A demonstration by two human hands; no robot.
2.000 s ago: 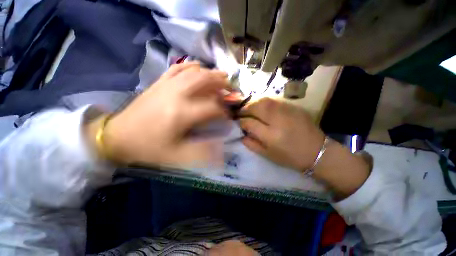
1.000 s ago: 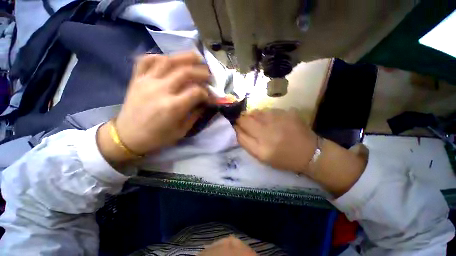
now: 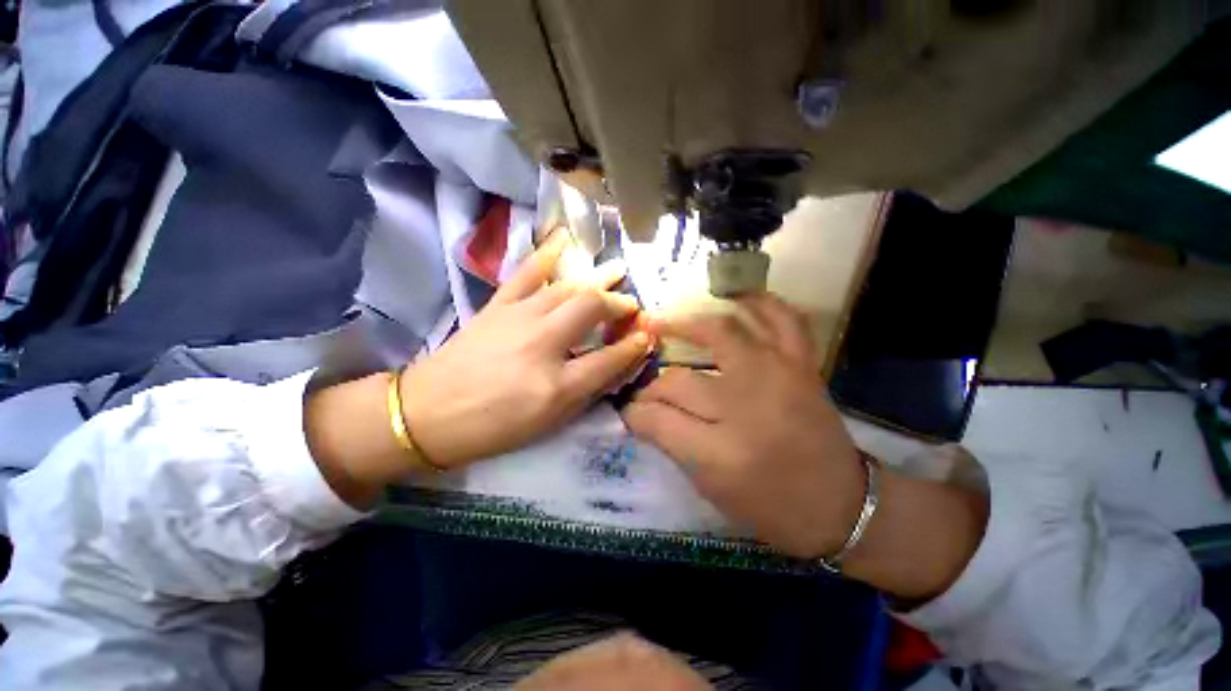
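My left hand and my right hand meet just in front of the needle area of the beige sewing machine. Their fingertips pinch a small dark edge of the garment piece, with a bit of red between them. The garment piece, navy on one side and pale grey on the other, spreads left of the machine. A red strip shows on it behind my left fingers. The needle area is glaringly lit, so the needle tip and the exact grip are hard to see.
A black phone lies right of the needle area. Dark scraps lie farther right. The white table has a green front edge. A bright screen is at the upper right. Something red shows below the table.
My left hand has come down and right to meet my right hand. My right hand has moved slightly down. The red strip behind the left fingers is now uncovered.
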